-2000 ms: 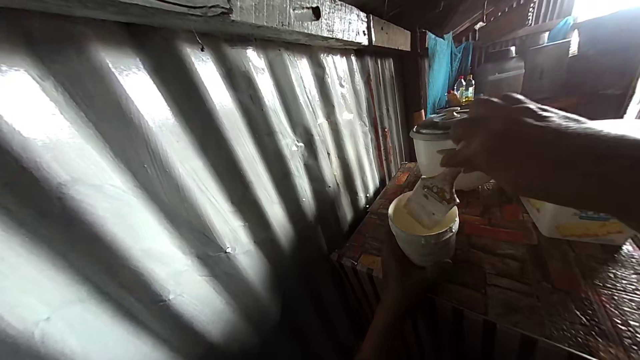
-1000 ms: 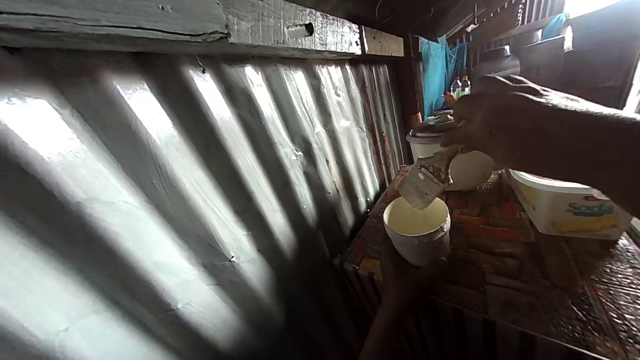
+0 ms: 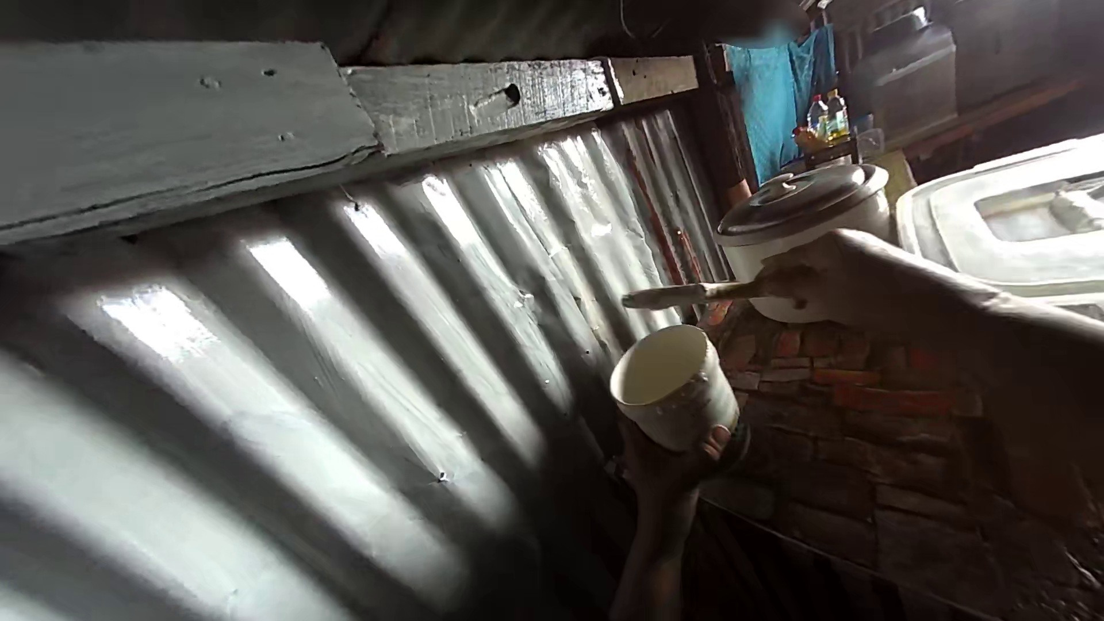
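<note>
My left hand (image 3: 668, 470) grips a white paint pot (image 3: 681, 405) from below and behind, its open mouth tilted toward me; pale paint coats the inside. My right hand (image 3: 811, 280) holds the handle of a paintbrush (image 3: 681, 296). The brush lies nearly level above the pot's rim, apart from it, with its bristles pointing left toward the wall and seen edge-on. Along the left runs a corrugated metal wall (image 3: 379, 345) with a pale, partly glossy surface.
Wooden beam (image 3: 483, 99) tops the wall. On the brick-patterned surface (image 3: 862, 414) stands a white lidded bucket (image 3: 871, 211), beside a white plastic lid (image 3: 949, 207) at right. Behind are bottles (image 3: 835, 116), blue cloth (image 3: 768, 112) and a large dark container (image 3: 914, 82).
The brush was inside the pot, then over its mouth with the bristles down; now it is clear of the pot and points left. The view has shifted.
</note>
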